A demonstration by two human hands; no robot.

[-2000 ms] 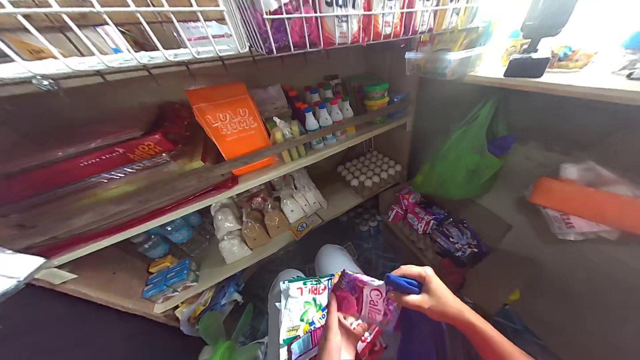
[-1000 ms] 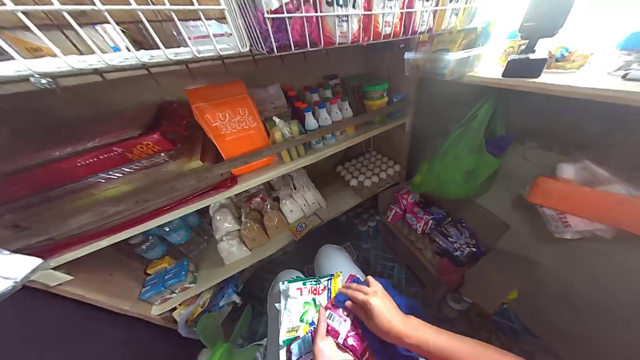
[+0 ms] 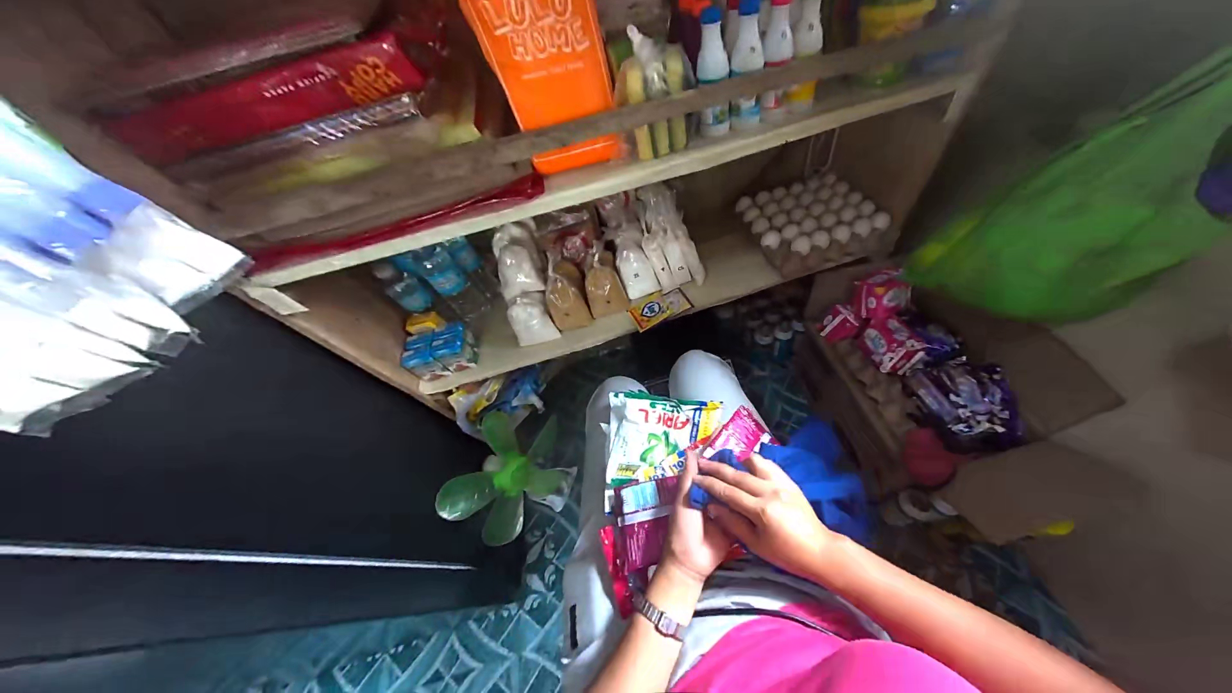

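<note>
On my lap lie a white and green detergent sachet pack point(image 3: 654, 435), a pink sachet point(image 3: 739, 433) and a dark magenta sachet pack point(image 3: 645, 529). My left hand point(image 3: 695, 529), with a watch at the wrist, is over the packs, its fingers pointing up and partly under the other hand. My right hand point(image 3: 765, 505) lies across it, fingers bent over a bit of blue cloth or bag. More of the blue material point(image 3: 823, 472) spreads to the right of that hand. The overlap hides whether either hand grips anything.
Ahead, a wooden shelf point(image 3: 717, 289) holds bagged powders point(image 3: 630, 265), a tray of eggs point(image 3: 813, 217) and bottles point(image 3: 712, 67). At right, a cardboard box point(image 3: 847, 385) contains sachet packs, below a green plastic bag point(image 3: 1068, 212). A green plant point(image 3: 510, 476) stands left of my legs.
The view has tilted down. Two seconds ago my right hand held a dark blue item beside the upright pink pack; now it rests across my left hand, over the packs on my lap.
</note>
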